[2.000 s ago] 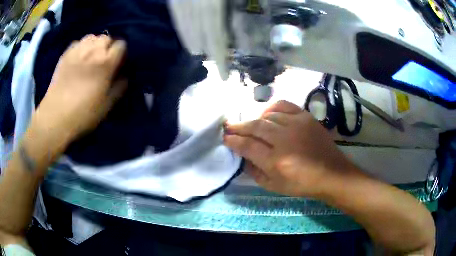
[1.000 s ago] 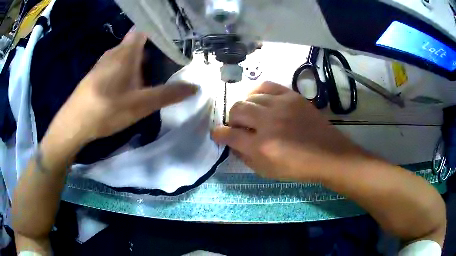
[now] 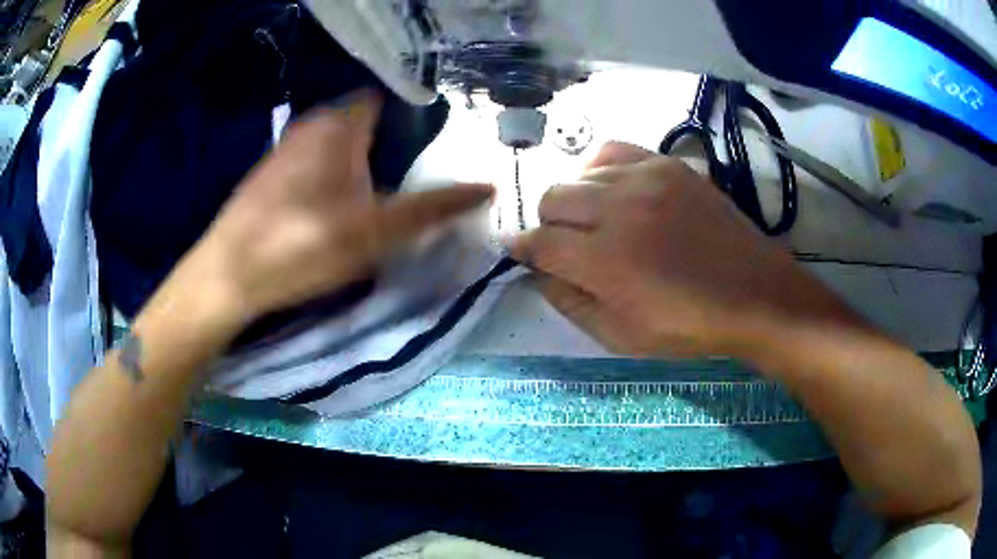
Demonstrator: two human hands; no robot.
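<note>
The light fabric panel (image 3: 432,355) lies in folds in front of the needle area, with a dark strip (image 3: 407,352) curving across it. The dark fabric panel (image 3: 180,142) spreads at the left. My right hand (image 3: 645,257) pinches the light panel's edge between thumb and fingertips, by the strip's upper end. My left hand (image 3: 317,218) is blurred over the fabric, its index finger stretched toward the needle area and thumb raised; whether it grips cloth cannot be told. The needle and presser foot are not clearly visible.
The machine head (image 3: 645,38) with its blue-lit display (image 3: 913,79) is above my hands. A grey knob (image 3: 520,128) hangs below it. Scissors (image 3: 785,197) and a thin metal tool (image 3: 836,180) lie right. The ruler strip (image 3: 656,402) follows the front edge. Metal loops (image 3: 975,349) are far right.
The light panel's front edge has turned, so the dark strip now crosses it instead of edging it. My left hand has moved right, its finger pointing inward. The view has shifted.
</note>
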